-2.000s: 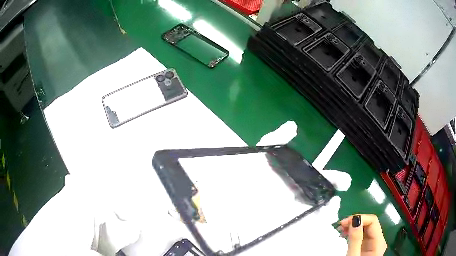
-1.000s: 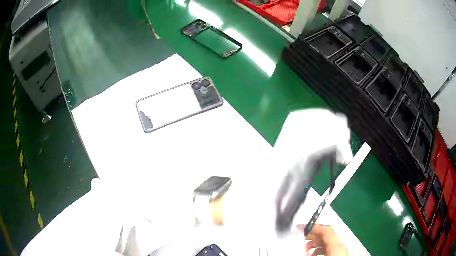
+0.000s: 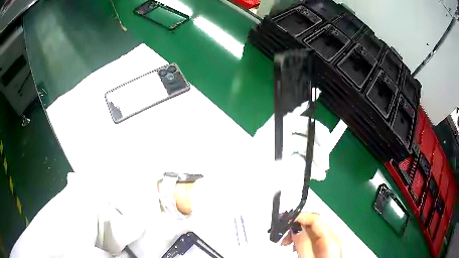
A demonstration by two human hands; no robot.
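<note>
A black phone middle frame [image 3: 294, 83] stands steeply tilted in front of me, its solid camera end up. My left hand [image 3: 313, 146], in a white glove, is behind the frame and grips it near its middle; the bright glove blends with the white sheet [image 3: 216, 136]. My right hand [image 3: 318, 238], bare with a dark nail, has its fingers on the frame's lower end at the bottom of the view. A greyer-edged frame [image 3: 175, 83] lies on the sheet at upper left. Another black frame [image 3: 177, 247] is cut off by the bottom edge.
Black blister trays [image 3: 347, 60] are stacked at upper right, over red trays [image 3: 434, 166]. Loose frames lie on the green surface at the top [image 3: 162, 14] and lower right [image 3: 391, 208]. A white strip [image 3: 336, 135] is beside the stack. A watch [image 3: 183, 177] is on my left wrist.
The held frame was lying flatter, then blurred while turning; now it stands upright. My right fingers have come onto its lower end. The loose frames on the green surface have shifted up relative to the sheet.
</note>
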